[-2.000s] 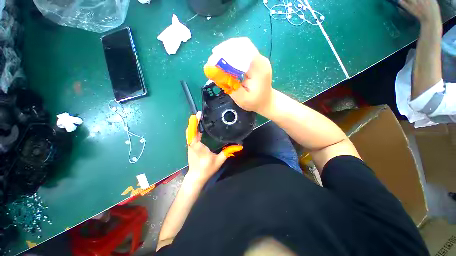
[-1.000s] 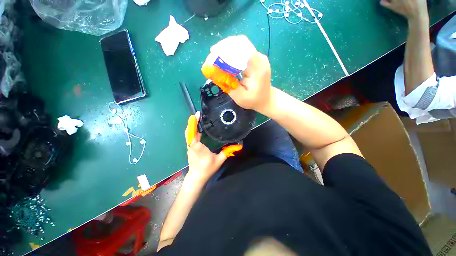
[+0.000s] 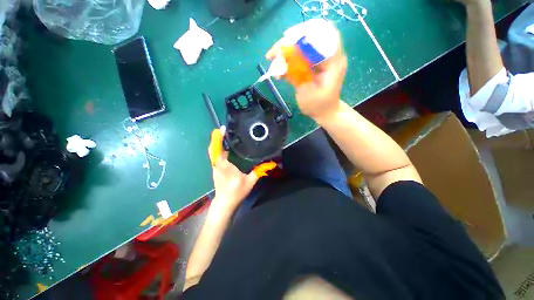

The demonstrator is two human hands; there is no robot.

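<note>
The black plastic housing lies at the green bench's front edge, its pale-rimmed hole facing up and its squarer end pointing away from me. Two thin black antennas stick out, one on each side. My left hand, with orange finger cots, holds the housing's rounded end from the near left, thumb and finger spread around it. My right hand, slightly blurred, grips the white glue bottle with a blue label, above and right of the housing. The bottle's pale nozzle points down-left, its tip near the squarer end; contact cannot be told.
A smartphone, a white tissue and a white cord loop lie left of the housing. Dark parts are piled far left. A clear plastic bag is at the back. A cardboard carton and another person's arm are at right.
My right hand and the bottle have moved right, away from over the housing, uncovering its squarer end and right antenna. My left hand still holds the housing. The view has shifted slightly.
</note>
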